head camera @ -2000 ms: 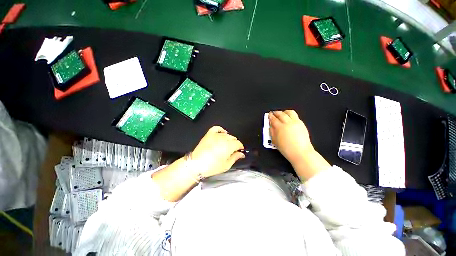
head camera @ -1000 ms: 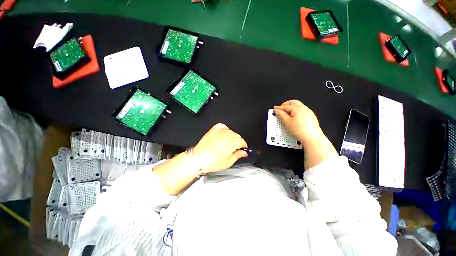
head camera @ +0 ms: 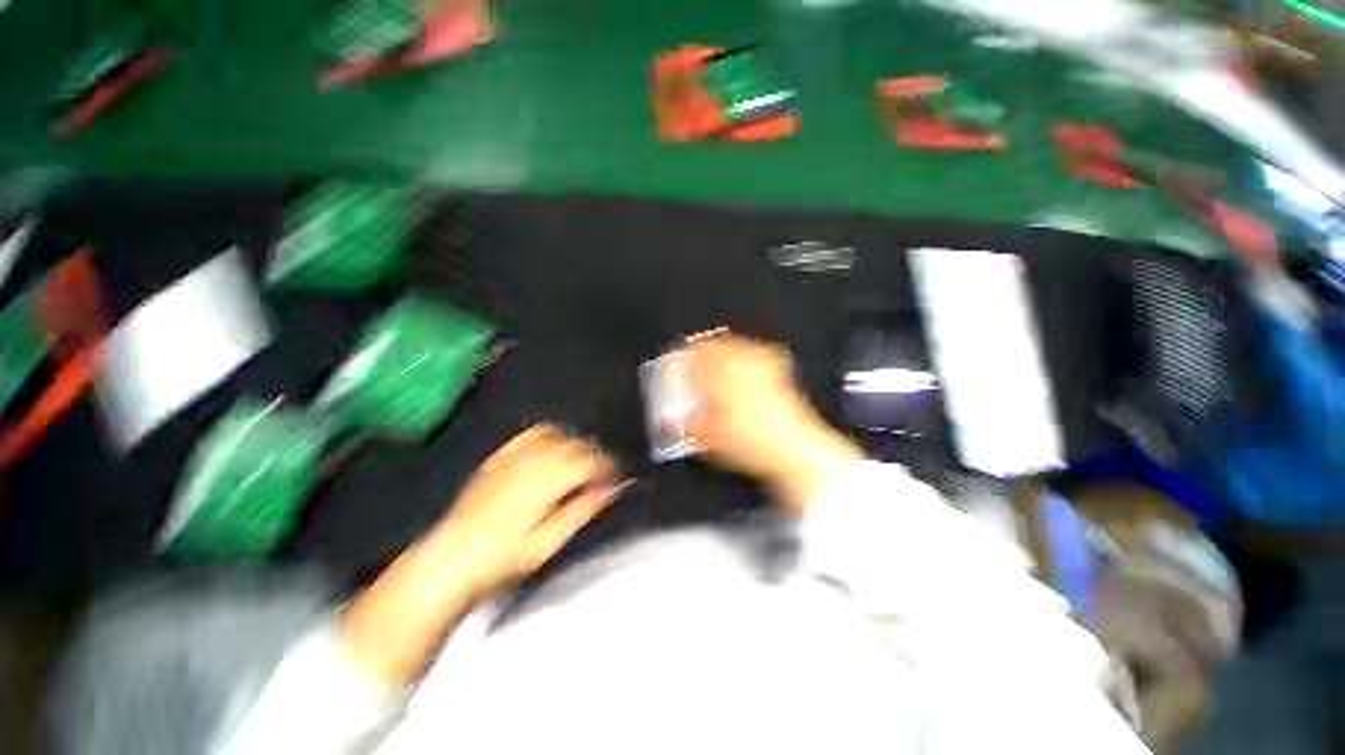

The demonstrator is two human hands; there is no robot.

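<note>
The frame is strongly blurred. My right hand point(head camera: 749, 401) lies over the right part of a small white cover plate point(head camera: 671, 404) on the black mat point(head camera: 590, 280); whether it grips the plate or only rests on it is unclear. My left hand point(head camera: 534, 499) is to the left of the plate, nearer my body, its fingers curled with the thumb near the index finger. Any small part at its fingertips is too blurred to tell.
Circuit board units point(head camera: 406, 362) and a white plate point(head camera: 185, 351) lie at left. A phone point(head camera: 888, 381), a long white piece point(head camera: 988, 359) and a pale loop point(head camera: 813, 257) lie at right. Orange-red pads with units point(head camera: 682, 98) sit on the green belt point(head camera: 568, 148).
The view has swung right, so the bench things appear further left. My right hand now covers more of the plate. The units on the belt appear in different places.
</note>
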